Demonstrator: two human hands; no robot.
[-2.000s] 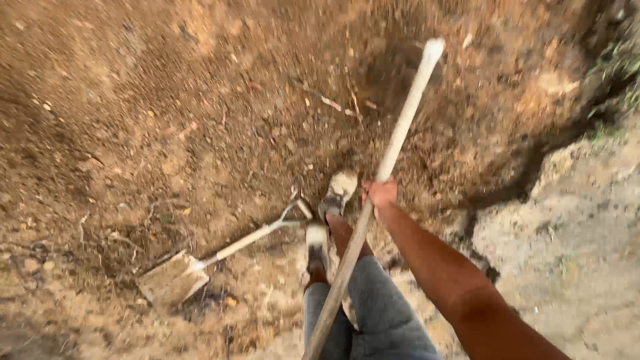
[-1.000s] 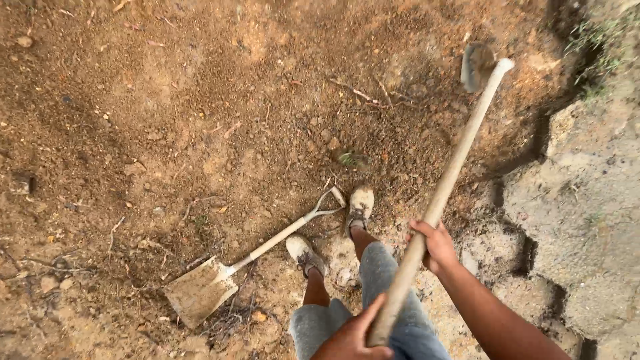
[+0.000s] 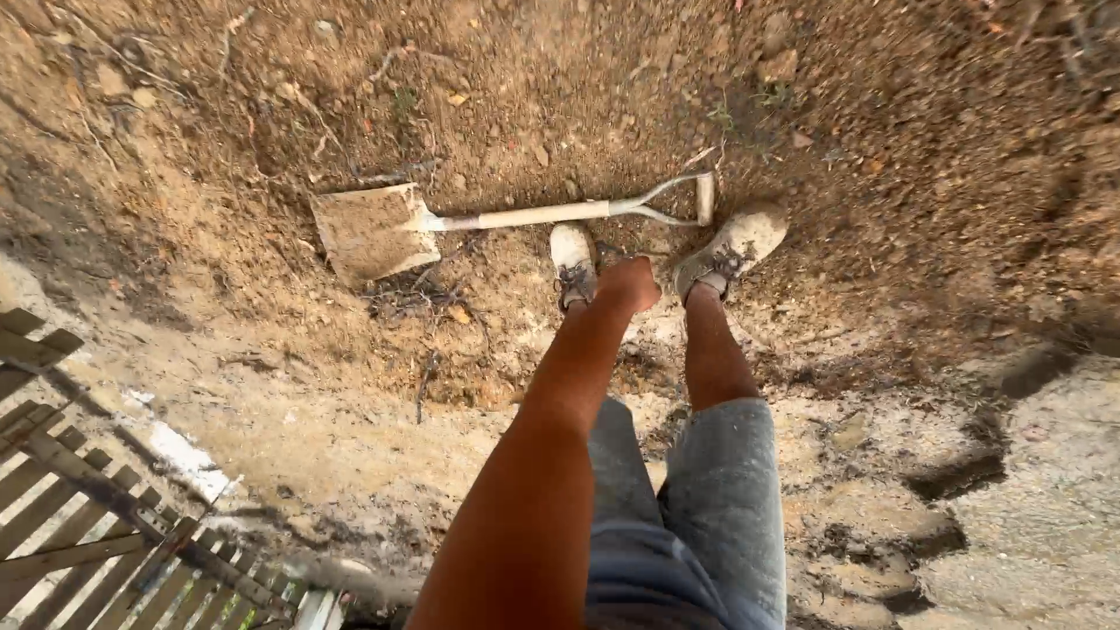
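My left hand (image 3: 632,284) hangs in front of my lower legs, between my two shoes, with the forearm reaching up from the bottom of the view. Its fingers look curled in, but blur and angle hide whether they are closed; no tool shows in it. Beyond it a square-bladed shovel (image 3: 544,213) lies flat on the soil, its dirt-coated blade (image 3: 374,232) to the left and its Y-shaped metal handle with a wooden crossgrip (image 3: 705,199) just beyond my right shoe. My right hand is out of view, and no long-handled tool shows.
My dusty left shoe (image 3: 573,254) and right shoe (image 3: 744,241) stand on loose soil with roots and stones. A slatted wooden structure (image 3: 96,507) fills the lower left corner. At the lower right is a pale, hard surface (image 3: 1041,490) with a jagged, notched edge.
The long wooden-handled tool that both hands held a second ago is out of view, as is my right hand. My left hand is off that handle. The view has turned, bringing in the slats.
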